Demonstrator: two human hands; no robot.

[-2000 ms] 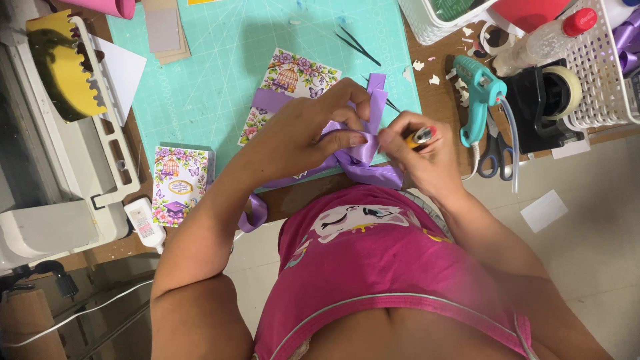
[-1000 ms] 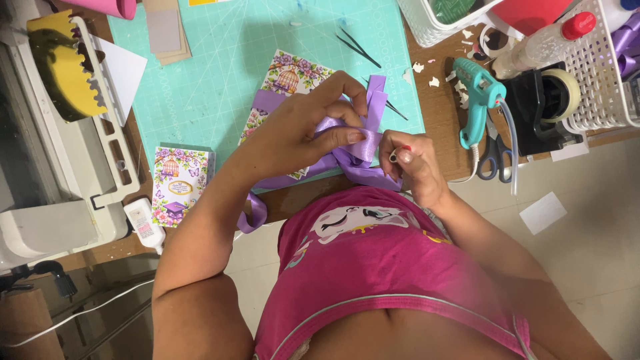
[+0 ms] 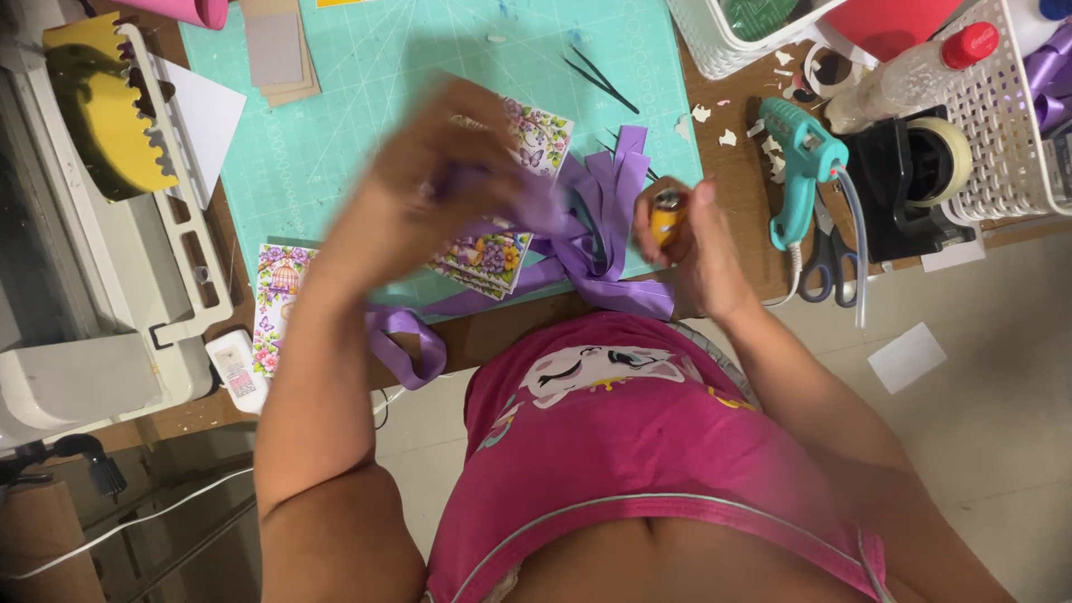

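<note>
My left hand (image 3: 456,184), blurred, is over a stack of floral-printed booklets (image 3: 540,138) with purple satin ribbon at its fingers; whether it grips the ribbon cannot be made out. Loops and cut ends of purple ribbon (image 3: 607,218) lie right of the booklets, and a long tail (image 3: 410,339) curls over the desk edge. In my right hand (image 3: 699,243) is a yellow lighter (image 3: 666,219), its metal top upward. Another floral booklet (image 3: 275,327) lies partly behind my left forearm. Black tweezers (image 3: 601,81) rest on the turquoise cutting mat (image 3: 377,50).
A teal hot glue gun (image 3: 800,159), scissors (image 3: 825,260) and a tape dispenser (image 3: 904,184) stand right of the mat. White baskets (image 3: 992,109) and a plastic bottle (image 3: 904,79) are beyond. A cutting machine (image 3: 92,335) and a white glue bottle (image 3: 237,368) are at left.
My left hand has moved left, away from the ribbon loops beside my right hand. My right hand has shifted right, off the ribbon, and the lighter shows more plainly.
</note>
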